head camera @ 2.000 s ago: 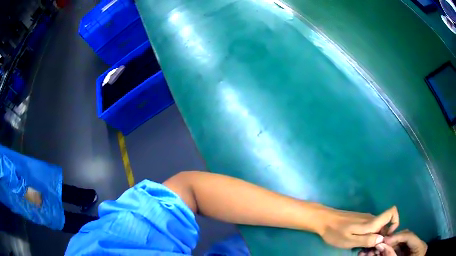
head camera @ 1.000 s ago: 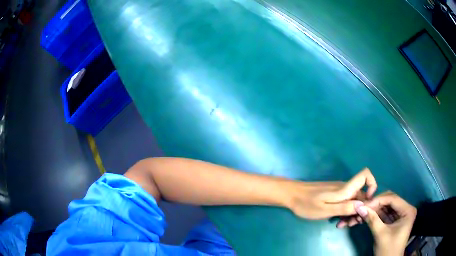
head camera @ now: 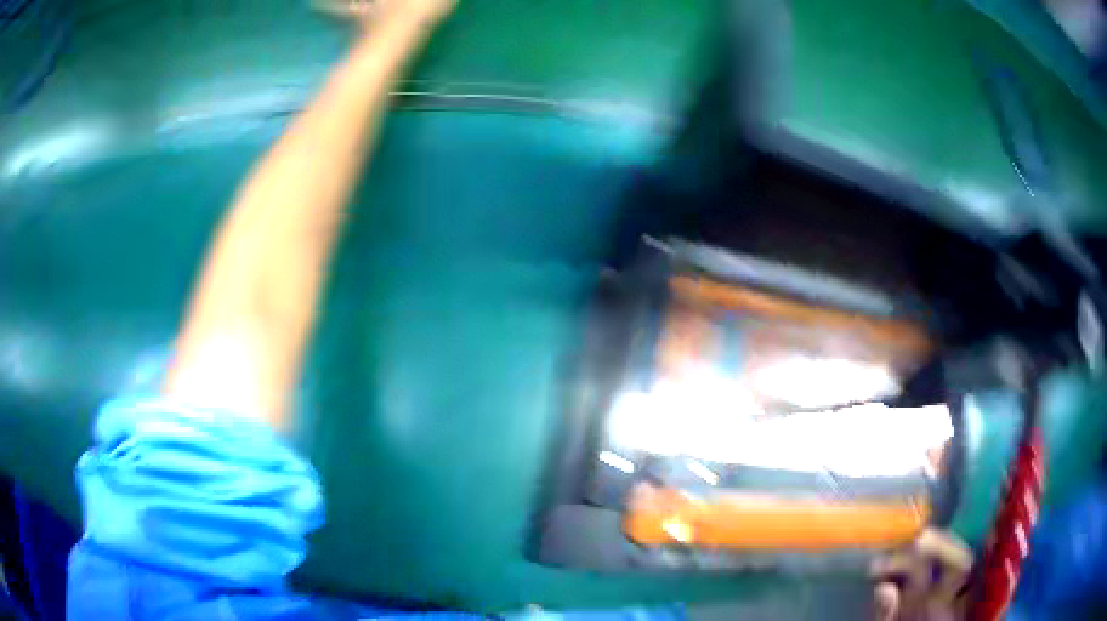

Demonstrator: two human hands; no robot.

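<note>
The frame is blurred. The pressing fixture (head camera: 777, 510) lies on the green mat at the right, with a dark base, orange strips and a bright glare over its centre. Its red ribbed clamp handle (head camera: 1014, 522) stands at the lower right. My right hand (head camera: 925, 576) is at the fixture's near right corner, next to the handle, small and blurred; I cannot tell whether it holds anything. My left arm reaches forward over the mat, and my left hand (head camera: 358, 7) is cut off by the top edge, so its fingers are hidden.
A tall dark part (head camera: 838, 218) stands at the back of the fixture. A pale ridge line (head camera: 486, 103) runs across the green bench (head camera: 449, 328). A blurred dark-edged shape shows at the upper left, and another at the upper right.
The view has swung right, bringing the fixture in and the blue bins out. My hands, together before, are now far apart: the left far forward, the right by the fixture.
</note>
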